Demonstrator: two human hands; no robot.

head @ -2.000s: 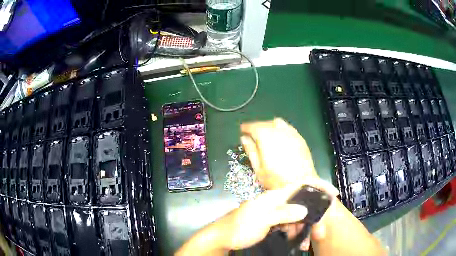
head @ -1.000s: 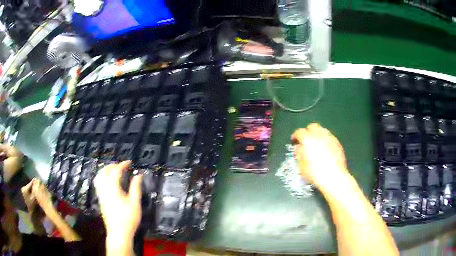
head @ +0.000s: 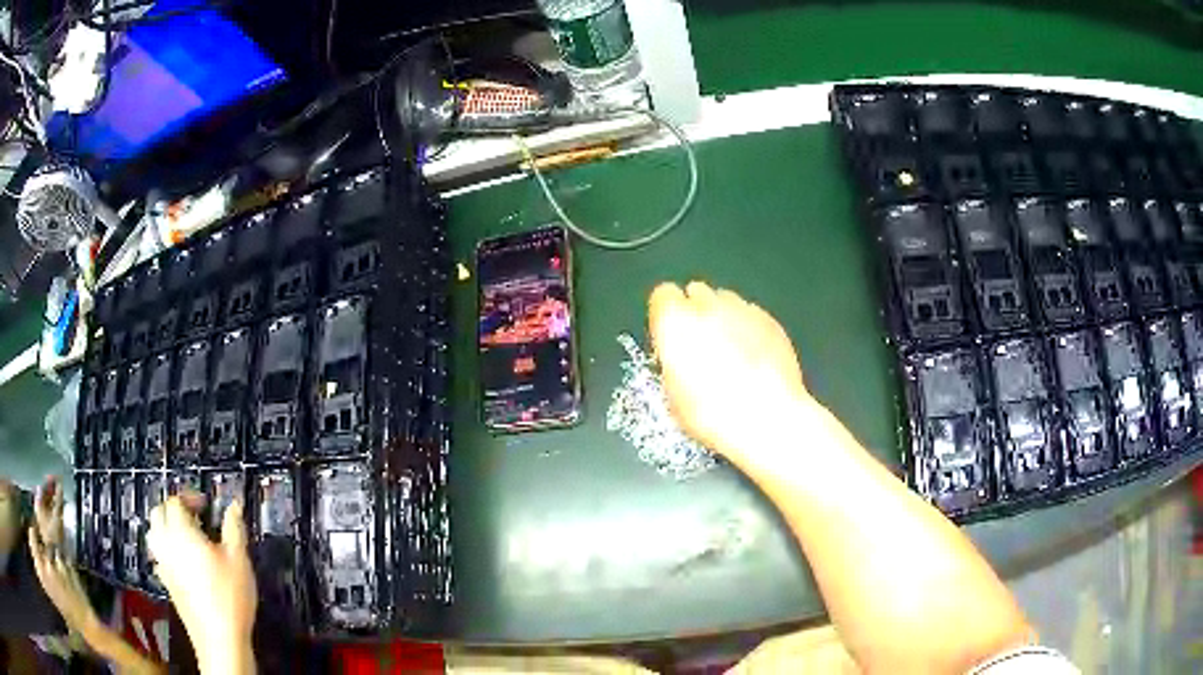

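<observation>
My left hand (head: 209, 570) is over the bottom row of the black blister tray (head: 417, 396) at left, thumb and fingers apart. Dark housings lie under and between its fingers; whether it grips one is unclear. My right hand (head: 728, 363) is palm down at the upper right edge of a loose pile of small clear parts (head: 649, 415) on the green mat (head: 594, 554). Its fingers are bent and their tips partly hidden, so a tiny part between them cannot be made out. Black phone housings (head: 346, 528) fill the tray pockets.
A lit smartphone (head: 528, 330) lies left of the pile. A second tray of housings (head: 943, 435) stands at right. A grey cable (head: 620, 244), a water bottle (head: 591, 37) and a blue monitor (head: 185, 79) are behind. Another person's hands (head: 66, 567) show at far left.
My hands were together around a black housing two seconds ago; my left hand has since moved to the left tray and further along its bottom row. My right hand stays by the pile. The view has shifted.
</observation>
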